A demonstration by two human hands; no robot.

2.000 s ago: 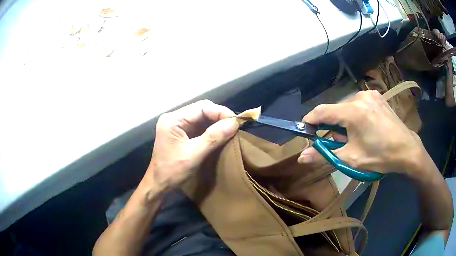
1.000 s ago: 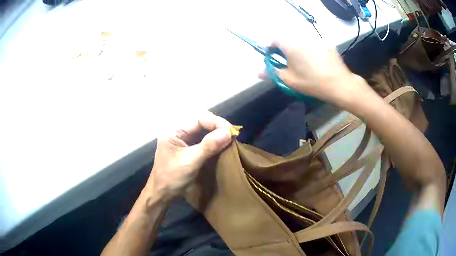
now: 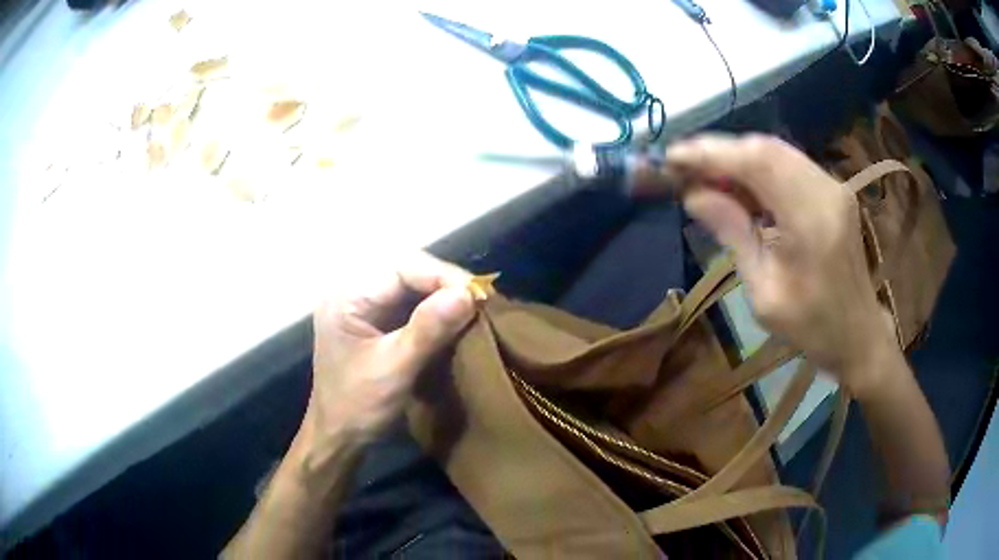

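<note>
My left hand [image 3: 378,356] pinches a corner of the tan bag [image 3: 548,459] at its top edge. A small yellow tab [image 3: 482,286] sticks out past my left fingertips. My right hand [image 3: 783,241] is raised above the bag and holds a slim tool [image 3: 600,163], blurred by motion, with a thin tip pointing left. The bag's mouth is open and a gold zipper [image 3: 592,432] shows inside. Teal-handled scissors [image 3: 575,88] lie on the white table, their blades pointing to the upper left.
Small yellow-tan offcuts [image 3: 285,112] are scattered on the white table [image 3: 142,328]. Cables [image 3: 723,60] run over its far edge. More tan bags [image 3: 915,235] lie at the right, and a brown bag [image 3: 948,93] is at the upper right. Long straps loop beside the held bag.
My right hand has let go of the scissors, which now lie on the table, and has taken hold of a slim tool. My left hand still pinches the corner, slightly further left.
</note>
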